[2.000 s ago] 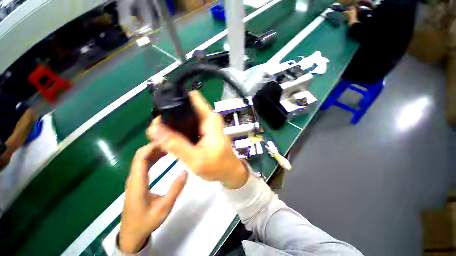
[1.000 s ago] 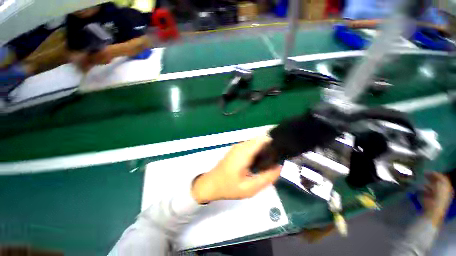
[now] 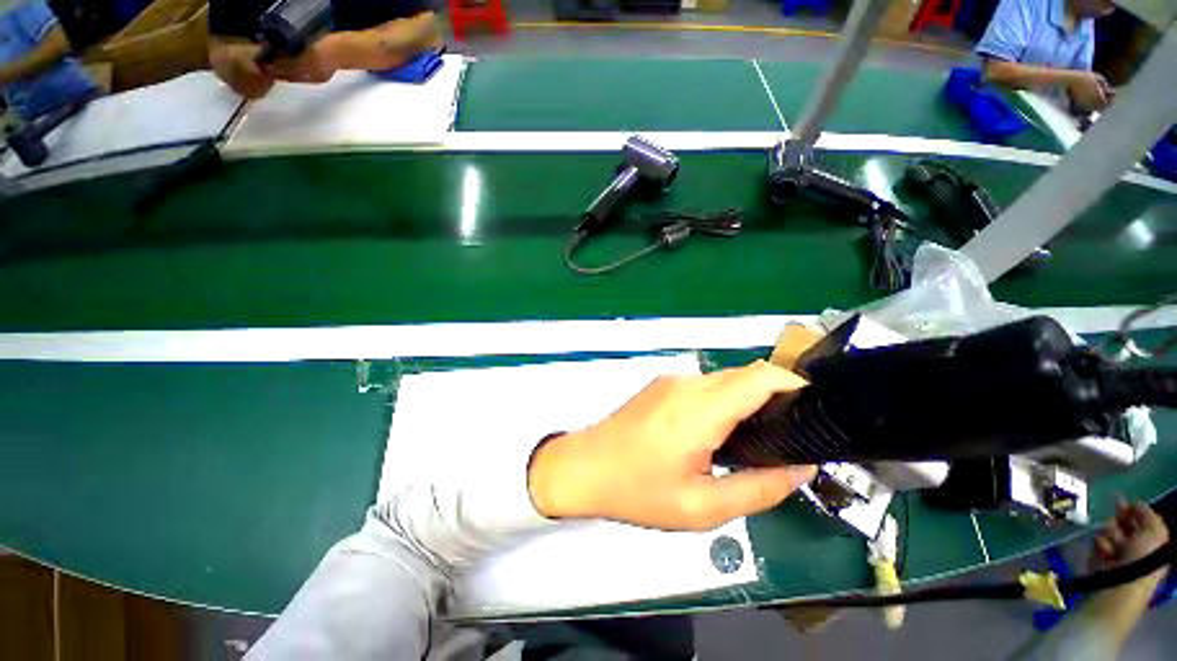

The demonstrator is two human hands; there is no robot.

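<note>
A thick black electric screwdriver (image 3: 955, 394) lies nearly level across the right half of the view. Its ribbed front end is in my left hand (image 3: 671, 452), and its cable end points right. The bit is hidden by the hand. My right hand (image 3: 1127, 540) is small at the lower right edge, fingers curled, partly crossed by the black tool cable (image 3: 955, 594); whether it holds anything is unclear. A white work pad (image 3: 491, 426) lies under my left hand and forearm, with a dark green spot at its lower right corner.
The screw feeder (image 3: 852, 497) and a clear plastic bag (image 3: 949, 291) are around and behind the screwdriver. A hair dryer with cord (image 3: 633, 181) lies on the green line, with more dryers to its right. A slanted grey pole (image 3: 1078, 155) stands at right. Workers sit opposite.
The view has swung left and steadied. The black tool in my left hand now extends rightward, large and clear. My right hand, earlier raised in front, is low at the right edge.
</note>
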